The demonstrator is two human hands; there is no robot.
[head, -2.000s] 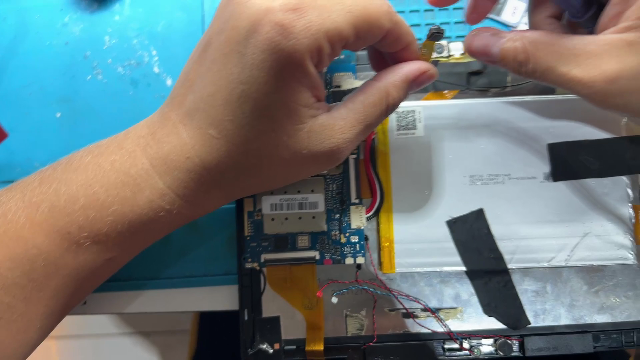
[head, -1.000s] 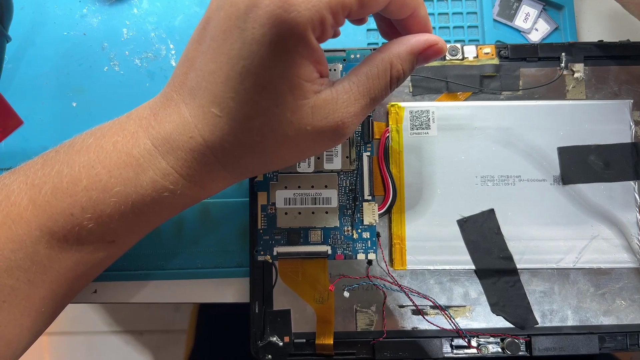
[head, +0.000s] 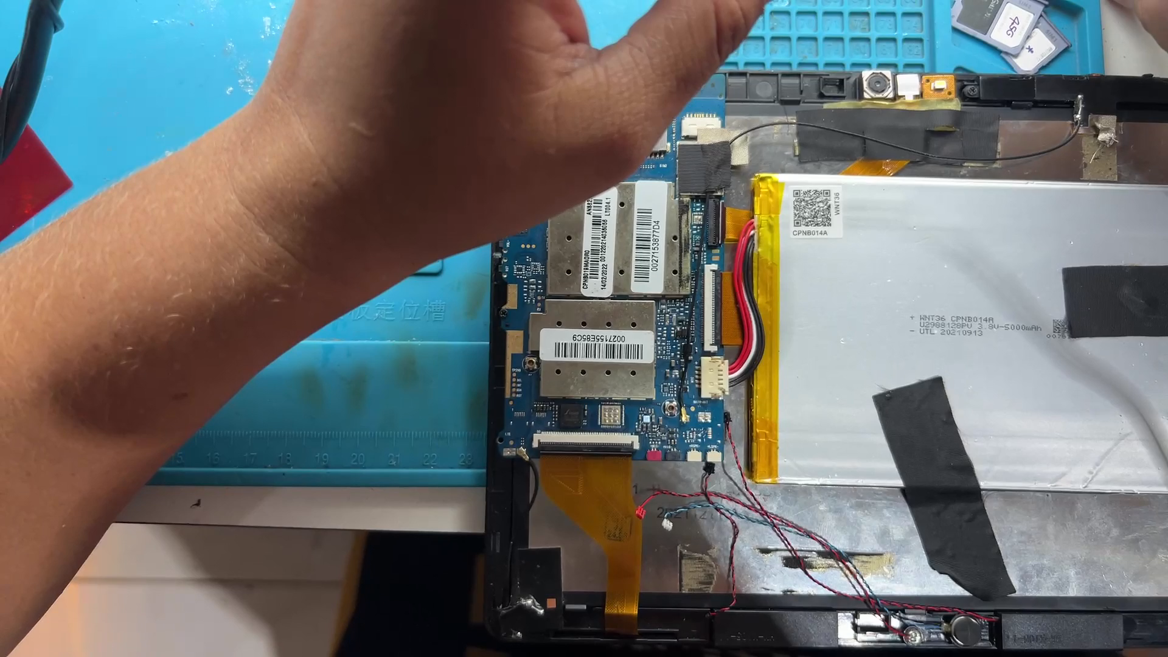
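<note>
My left hand [head: 493,119] reaches over the upper left of an opened tablet, its fingertips cut off by the top edge, so its grip is hidden. Beneath it lies a blue circuit board [head: 671,347] with metal shields. A sliver of my right hand [head: 1152,20] shows at the top right corner. The small camera module [head: 878,85] sits in the black frame's top rim, beside a white part and an orange flex piece [head: 938,87]. A silver battery pack [head: 1004,237] lies right of the board, joined by red and black wires [head: 750,310].
A blue silicone work mat [head: 365,401] lies under the tablet. Small memory cards [head: 1008,23] rest at its top right. Thin twisted wires [head: 776,520] cross the metal backing. A red piece [head: 27,187] and a dark cable [head: 27,73] are at left.
Two seconds ago both hands were at the small camera module by the top rim; my right hand has since withdrawn. The module now sits in the rim. My left hand has moved up.
</note>
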